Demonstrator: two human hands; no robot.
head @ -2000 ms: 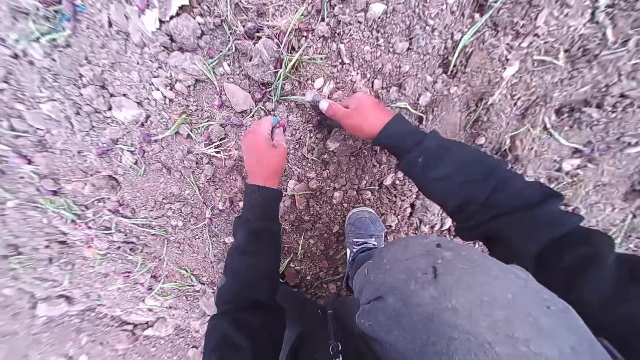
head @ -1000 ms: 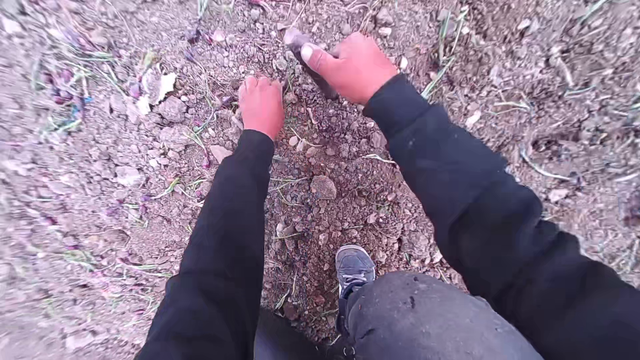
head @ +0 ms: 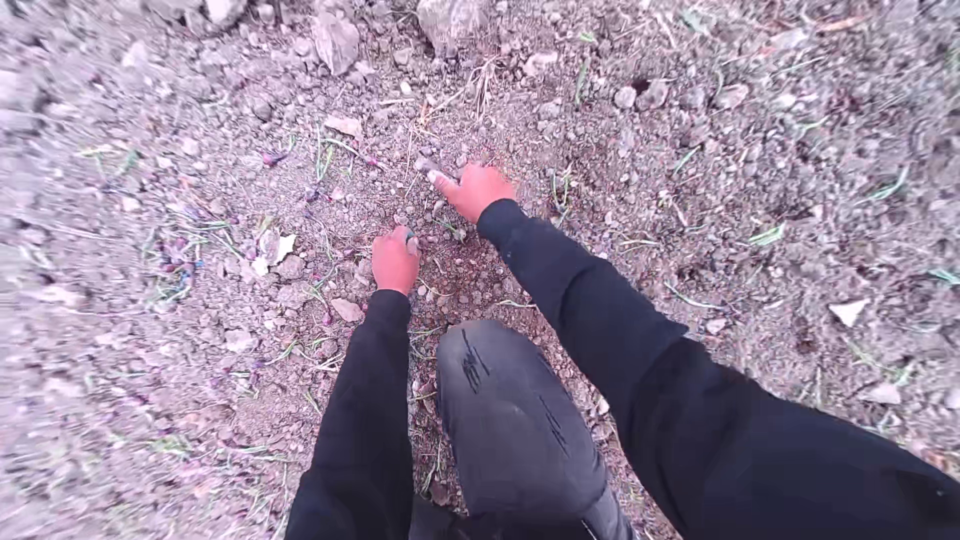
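My right hand (head: 477, 192) is low over the stony soil with a greyish hand tool (head: 426, 163) in its grip; its pale-tipped thumb lies along the tool, whose exact kind is unclear. Nearer to me and to the left, my left hand (head: 396, 261) is at the soil with curled fingers; a small dark greenish thing shows at its fingertips, too small to name. Purple onion bulbs (head: 176, 264) with green leaves lie in a cluster on the left, and a single purple bulb (head: 271, 159) lies up and left of my hands.
Large clods or stones (head: 450, 22) stand along the far side. A flat stone (head: 347, 310) lies beside my left wrist. Thin green leaves (head: 691, 298) are scattered on the right. My knee in grey trousers (head: 510, 405) is close below my hands.
The view has shifted over the ground. My knee now covers the spot where my shoe showed before. My right hand keeps its hold on the tool, while my left hand's fingers are again near the soil.
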